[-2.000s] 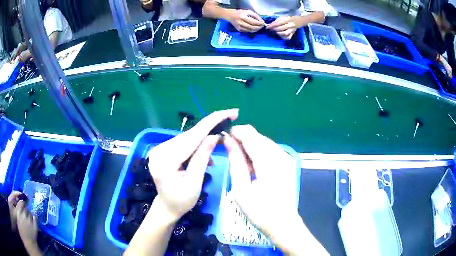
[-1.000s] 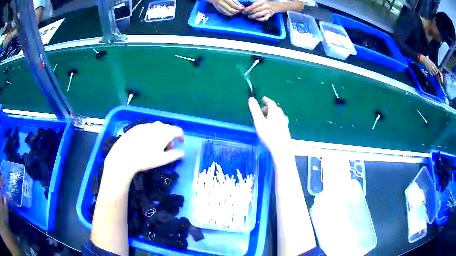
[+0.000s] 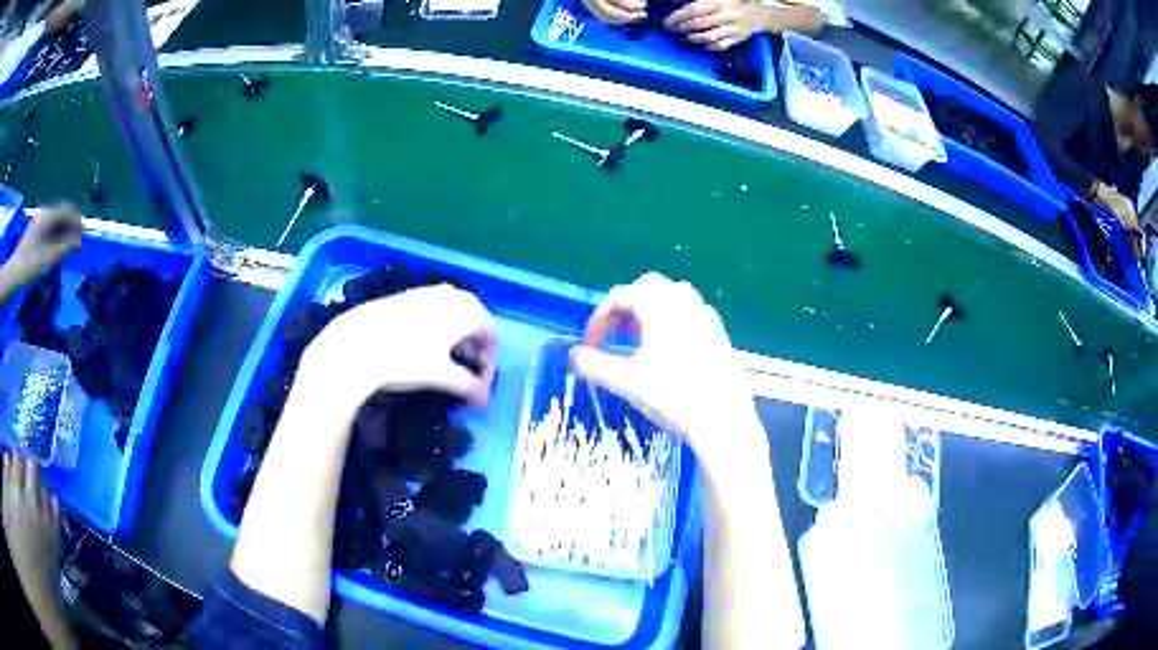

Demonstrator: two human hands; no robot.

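My left hand [image 3: 413, 343] is over the heap of black plastic parts [image 3: 425, 514] in the blue tray [image 3: 508, 618], its fingers curled around a black part at the fingertips. My right hand [image 3: 660, 362] is over the upper end of the clear box of white pins [image 3: 591, 495], thumb and index finger pinched on a thin white pin [image 3: 598, 404] that points down towards the box. The far end of the pin inside the hand is hidden.
Joined pieces [image 3: 612, 155] lie scattered on the green conveyor belt [image 3: 711, 260] beyond the tray. A shiny post [image 3: 142, 140] stands at left. Clear containers [image 3: 876, 559] are at right. Neighbours' hands [image 3: 38, 248] and blue trays [image 3: 159, 419] are at left and across the belt.
My right hand has come back from over the belt to the pin box and now pinches a pin. My left hand stays over the black parts. A joined piece now lies on the belt beside another.
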